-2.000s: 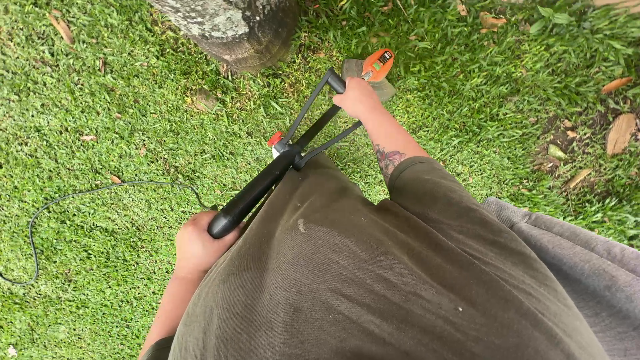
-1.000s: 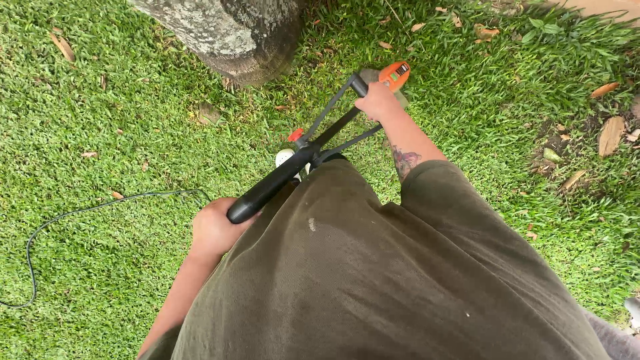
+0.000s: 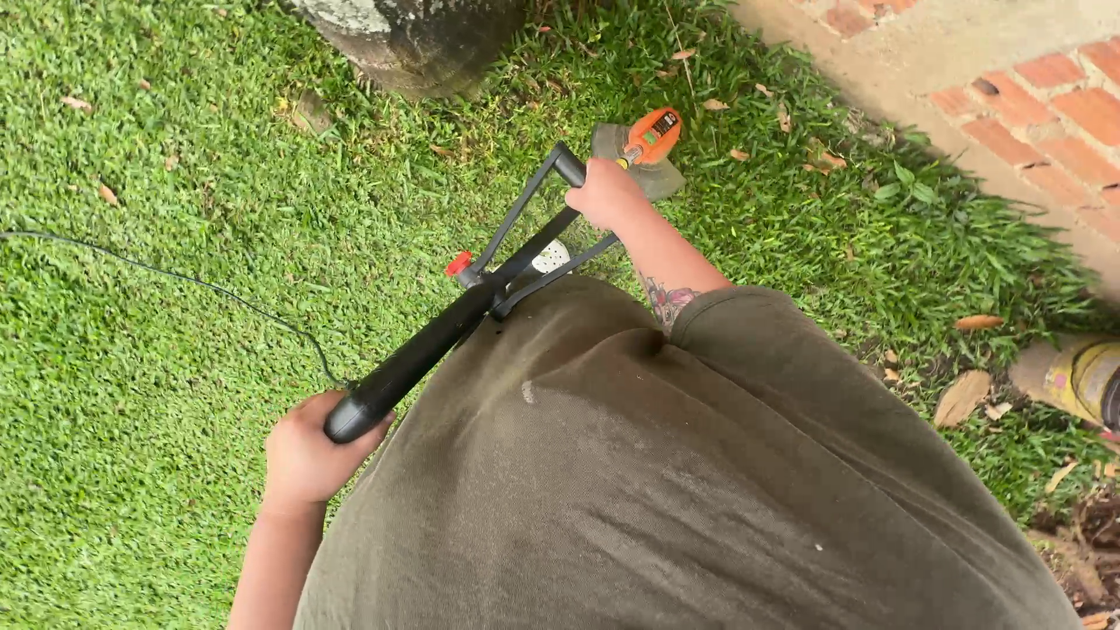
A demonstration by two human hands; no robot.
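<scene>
My left hand [image 3: 315, 451] is closed around the rear end of a black electric string trimmer [image 3: 420, 363], at the left of my shirt. Farther up the shaft, my right hand [image 3: 608, 197] grips the crossbar of its black loop handle [image 3: 570, 166]. A red knob [image 3: 458, 263] sits at the base of the loop. Beyond my right hand, the orange motor housing [image 3: 654, 136] is low over the grass, with a translucent guard [image 3: 656, 178] around it. The cutting line is hidden. A thin dark cord [image 3: 219, 289] trails left over the lawn from near the rear handle.
A tree trunk [image 3: 429, 44] stands at the top. Brick and concrete paving [image 3: 1015, 122] borders the taller grass at upper right. A perforated white shoe [image 3: 551, 255] shows below the shaft. At the right edge lie dry leaves [image 3: 962, 398] and a yellow-marked cylindrical object [image 3: 1081, 381].
The view has shifted, bringing the brick paving and the cylindrical object in. The trimmer's orange housing sits somewhat farther below the level of the trunk. Both hands keep their hold.
</scene>
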